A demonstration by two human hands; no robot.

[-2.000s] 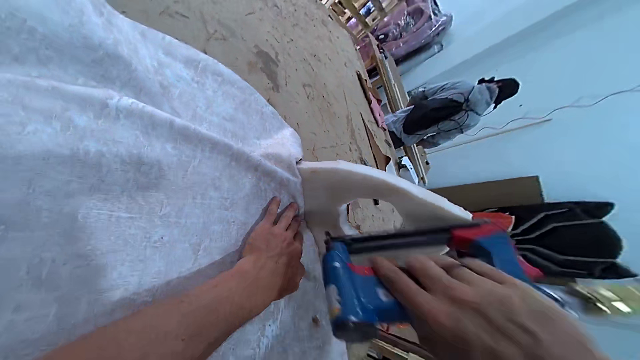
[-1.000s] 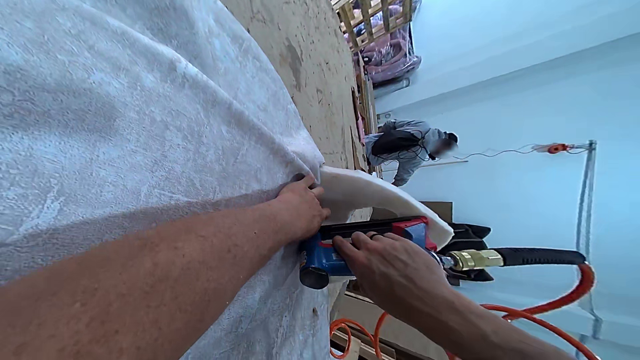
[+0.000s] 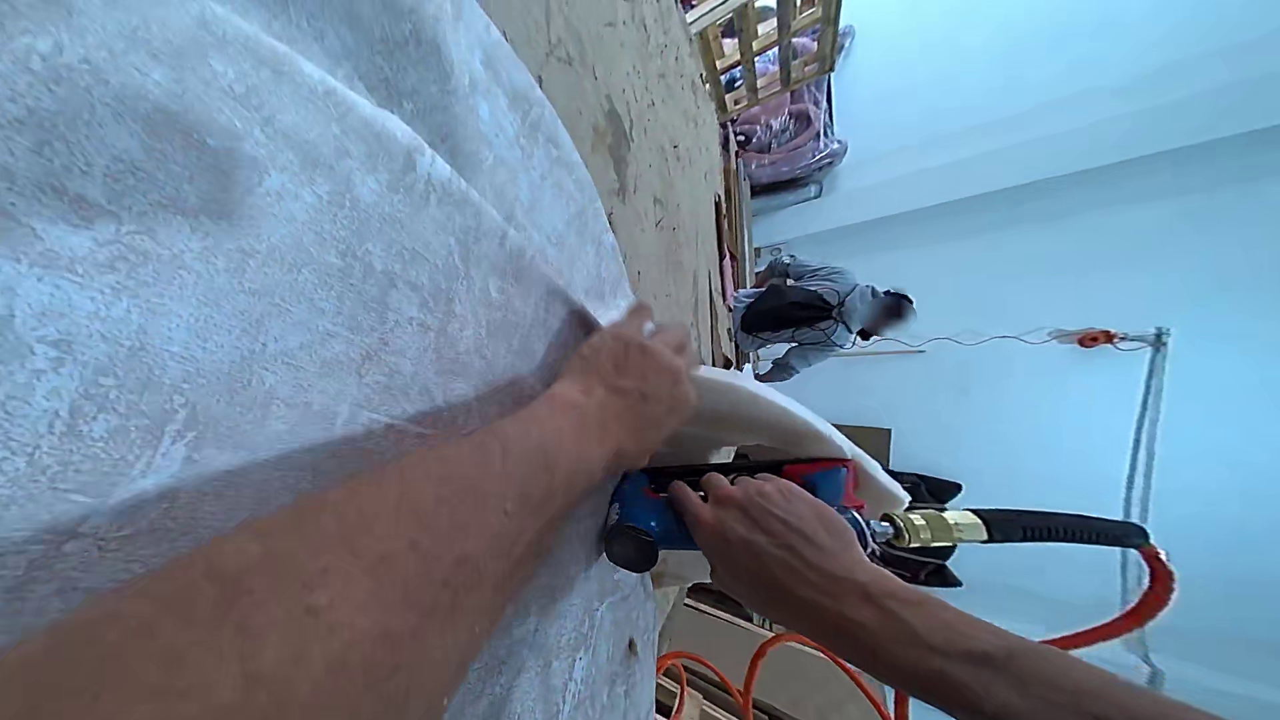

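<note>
Grey mottled upholstery fabric (image 3: pixel 330 240) fills the left of the view in loose folds. At the fabric's edge, my left hand (image 3: pixel 635 385) is blurred, with its fingers bent over a fold; it appears to pinch the cloth. Just below and right of it, my right hand (image 3: pixel 770 520) grips a blue and red pneumatic stapler (image 3: pixel 650 515). The stapler's nose is partly hidden beside my left hand. From its rear a brass coupling (image 3: pixel 935 528) leads to a black-sleeved orange air hose (image 3: pixel 1150 600). A curved, white-padded frame panel (image 3: pixel 790 415) runs behind the stapler.
Beyond the fabric lies a worn, stained floor (image 3: pixel 640 130). A person in grey (image 3: pixel 810 310) stands farther off near the wall. Plastic-wrapped pink furniture (image 3: pixel 790 140) and a wooden slatted frame (image 3: pixel 770 50) are at the top. Orange hose loops (image 3: pixel 780 650) hang below my right hand.
My left hand has moved from lying flat on the fabric to the corner by the padded panel. The stapler, held throughout, has turned so its coupling and hose show. The view has shifted.
</note>
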